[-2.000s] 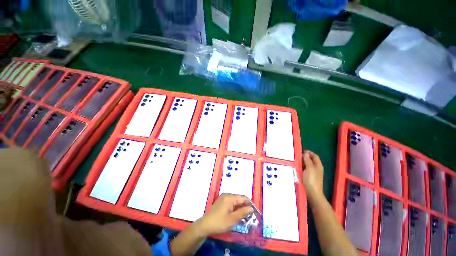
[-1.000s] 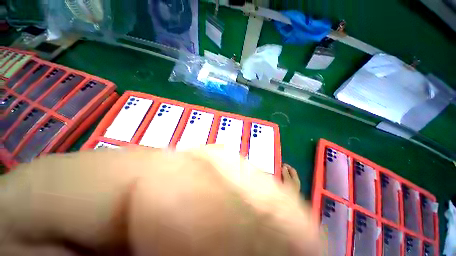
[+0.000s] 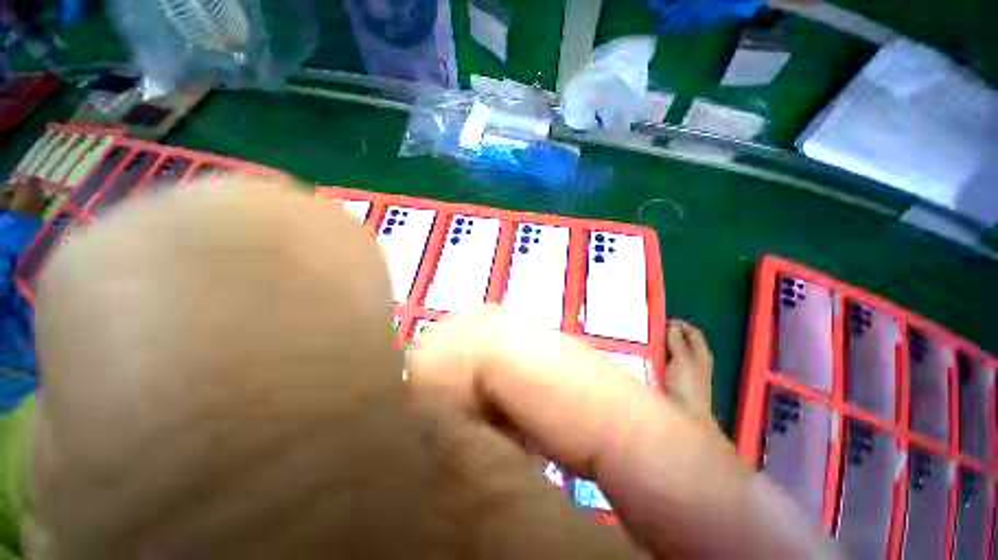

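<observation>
A red-orange foam tray (image 3: 663, 287) holds white phones or phone back covers, such as the one at its upper right (image 3: 616, 290), with dark camera dots at the top end. A very large blurred hand (image 3: 219, 361), close to the lens, covers much of the tray's left and lower parts. It seems to be another person's. A small shiny bluish patch (image 3: 591, 494) shows below its finger. My right hand (image 3: 687, 359) is at the tray's right edge; its grip is unclear. My left hand is hidden.
Trays of grey-purple phones stand at the right (image 3: 747, 421) and left (image 3: 82, 195). A crinkled clear bag (image 3: 432, 120) lies at the back. White papers (image 3: 903, 137) hang on the rail. A white caged fan (image 3: 208, 20) is at the upper left.
The blurred hand, low at the left two seconds ago, now covers much of the view. My left hand, seen then with a clear film, is hidden. My right hand stays by the tray edge.
</observation>
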